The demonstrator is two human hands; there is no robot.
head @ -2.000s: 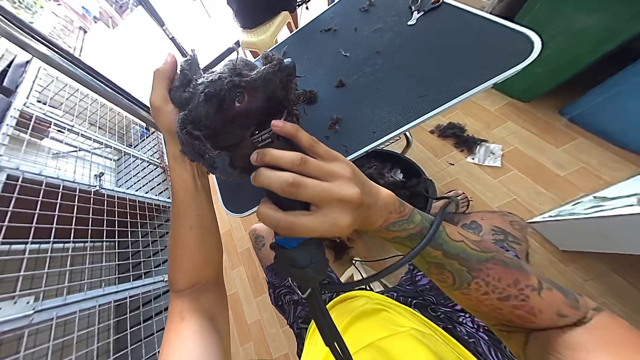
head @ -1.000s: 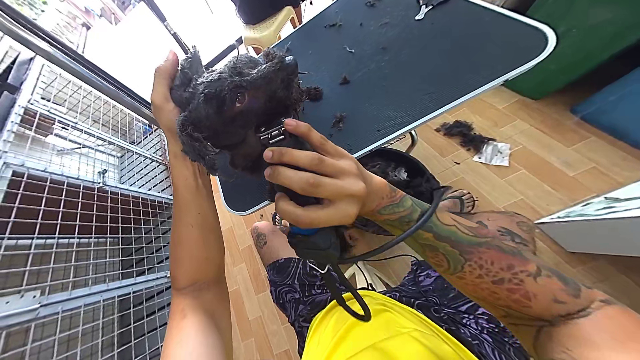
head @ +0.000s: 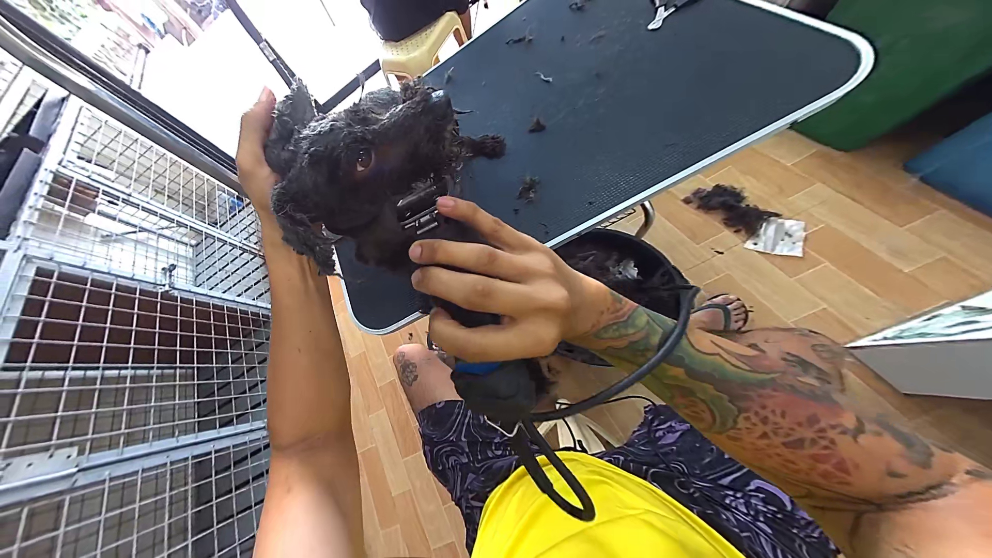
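A black curly-haired dog is on the dark grooming table, its muzzle pointing up and to the right. My left hand holds the back of its head by the ear, with the fingers partly hidden behind the fur. Wrapped in my right hand is a black electric hair clipper, its metal blade end against the fur below the jaw. A black cord loops from the clipper under my right forearm. Most of the clipper body is behind my fingers.
Wire cages stand at the left. Hair clumps and a metal tool lie on the table. Below its edge is a black basin of hair. More hair and a white paper lie on the floor. Someone sits on a yellow chair.
Since the oldest frame, the clipper's head has turned and moved slightly right along the dog's jaw and neck with my right hand. My left hand stays on the dog's head.
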